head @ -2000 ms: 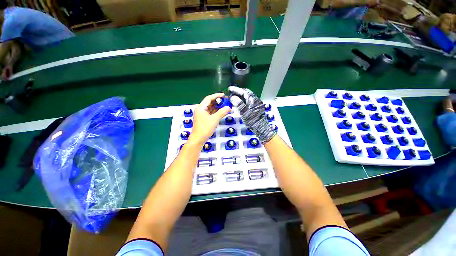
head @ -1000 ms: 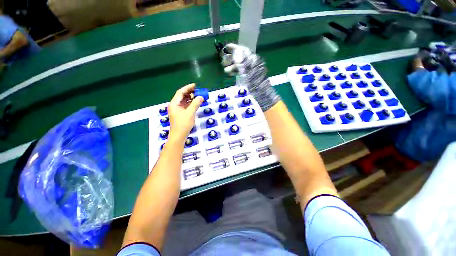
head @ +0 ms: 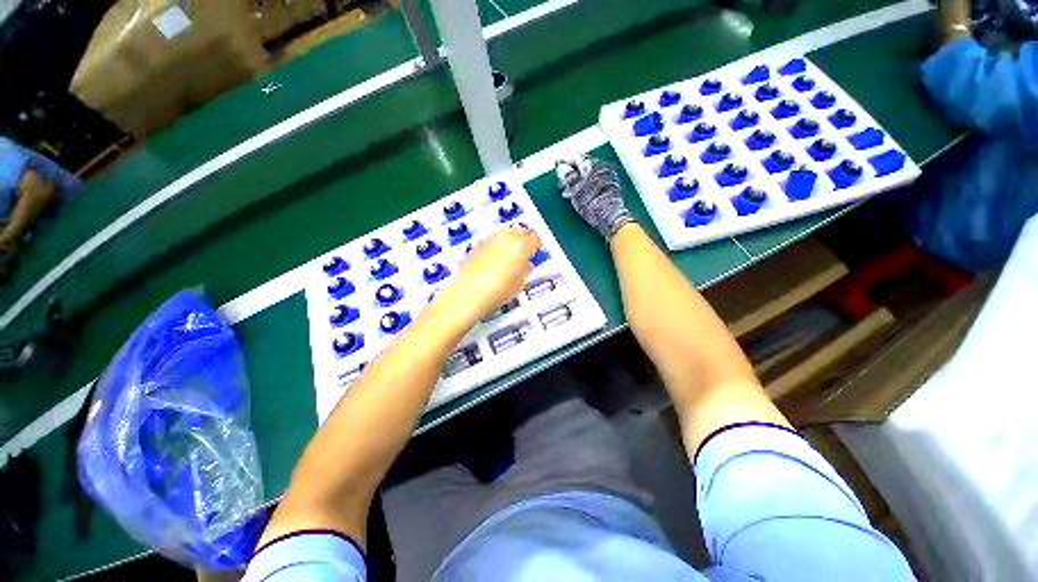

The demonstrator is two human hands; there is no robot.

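Note:
My bare left hand (head: pixel 502 264) is over the right side of the near white foam tray (head: pixel 583 309), its fingers on a blue fitted unit (head: pixel 538 257) at a pocket. The fingers hide part of it. Rows of blue units with dark round tops (head: pixel 388 293) fill the tray's far part. Bare silver motors (head: pixel 508 337) lie in the near rows, partly behind my left forearm. My right hand (head: pixel 594 193), in a grey striped glove, is between the two trays above the green bench. Its fingers are loosely curled and nothing shows in them.
A second foam tray (head: pixel 715 235) of blue units lies to the right. A clear bag of blue parts (head: pixel 171 432) lies at the left. A pale post (head: pixel 470 85) stands behind the near tray. A person's blue sleeve (head: pixel 981 93) is at the right, another person at the left edge.
My left hand has moved right and down with the blue piece onto the tray. My right hand has come back from the belt side to between the trays. The view has shifted and turned.

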